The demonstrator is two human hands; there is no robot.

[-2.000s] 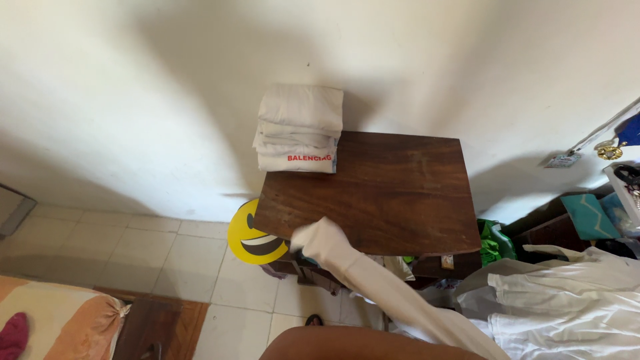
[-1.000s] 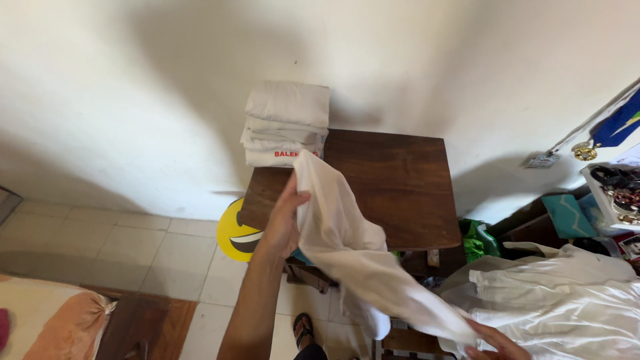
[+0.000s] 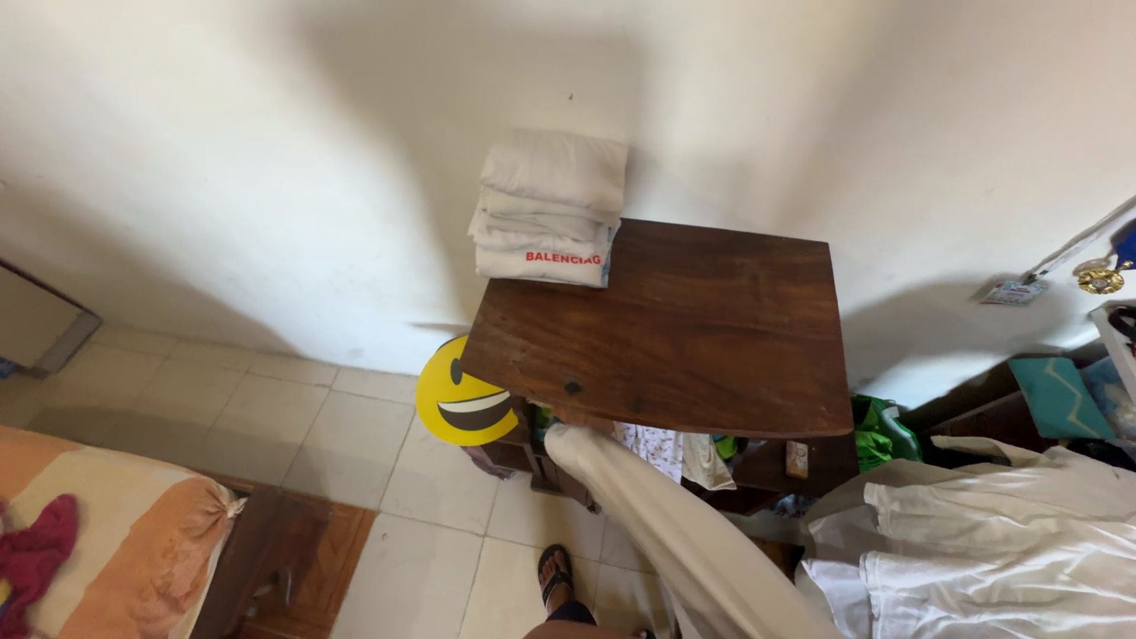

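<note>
A white cloth, like a garment (image 3: pixel 666 515), stretches in a long tube from the lower right up to the front edge of the wooden tabletop (image 3: pixel 710 328). An arm seems to be inside it, coming from the right. At its upper end a bit of skin, apparently my right hand (image 3: pixel 583 419), shows blurred by the table edge; its grip cannot be made out. My left hand is not visible. A stack of folded white cloths (image 3: pixel 550 209), the lowest with red lettering, sits on the table's back left corner. More white clothes (image 3: pixel 1003 541) lie in a heap at lower right.
A yellow smiley-face disc (image 3: pixel 461 404) stands by the table's left side. Clothes (image 3: pixel 657 451) and a green bag (image 3: pixel 883 435) are below and beside the tabletop. A bed with an orange and cream cover (image 3: pixel 115 532) is at lower left. A medal (image 3: pixel 1100 277) hangs at right.
One second ago both hands showed, holding the white cloth at its two ends over the table. Now the left hand is out of sight and the cloth's upper end is lower, at the table's front edge.
</note>
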